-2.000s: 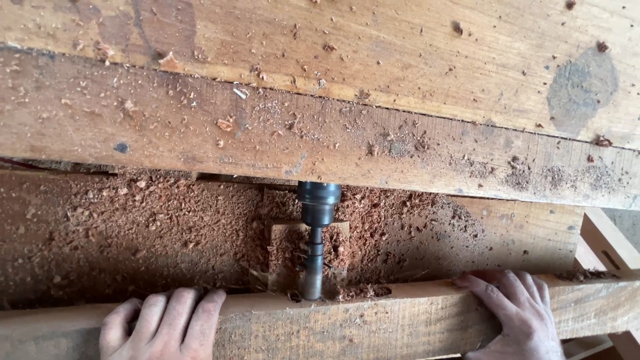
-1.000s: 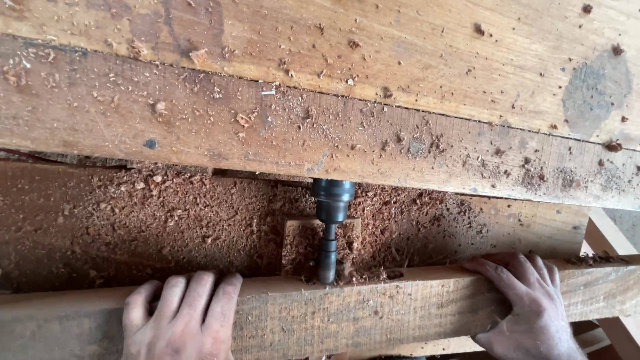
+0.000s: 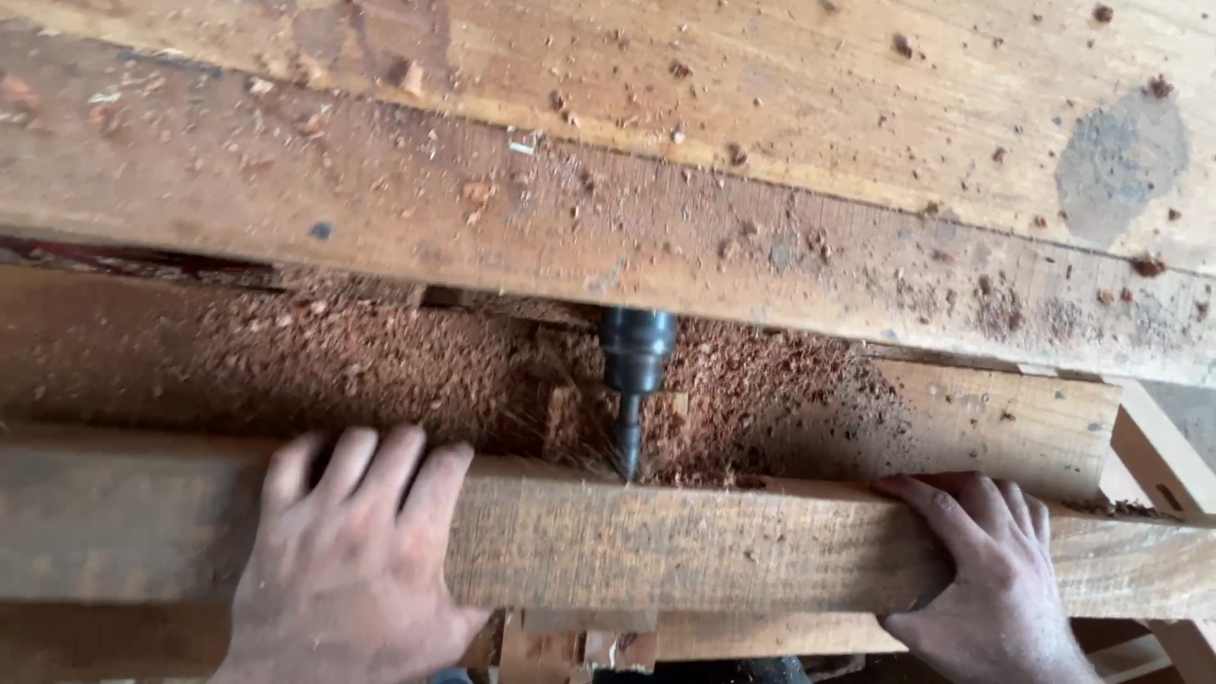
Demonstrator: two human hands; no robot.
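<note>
A long squared wooden beam (image 3: 684, 551) lies across the lower part of the head view. My left hand (image 3: 356, 560) grips it left of centre, fingers curled over the far edge. Farther right, my right hand (image 3: 993, 579) holds the same beam, its thumb at the near side. Between the hands, a drill bit (image 3: 628, 442) in a dark metal chuck (image 3: 638, 347) meets the beam's far edge, with blurred chips around its tip. Just right of the bit, shavings lie along a dark recess in that edge. The machine behind the chuck is hidden under the wooden top.
A wide wooden tabletop (image 3: 807, 104) with scattered chips and a grey stain spans the far side. Reddish shavings (image 3: 380, 361) cover the lower board behind the beam. Wooden blocks (image 3: 579, 646) show below the beam, and mortised wooden pieces (image 3: 1164, 456) stand at the right.
The bit's tip is now closer to the left end of the chip-filled recess than two seconds ago. Both hands remain on the beam. Blurred flying chips now show at the tip.
</note>
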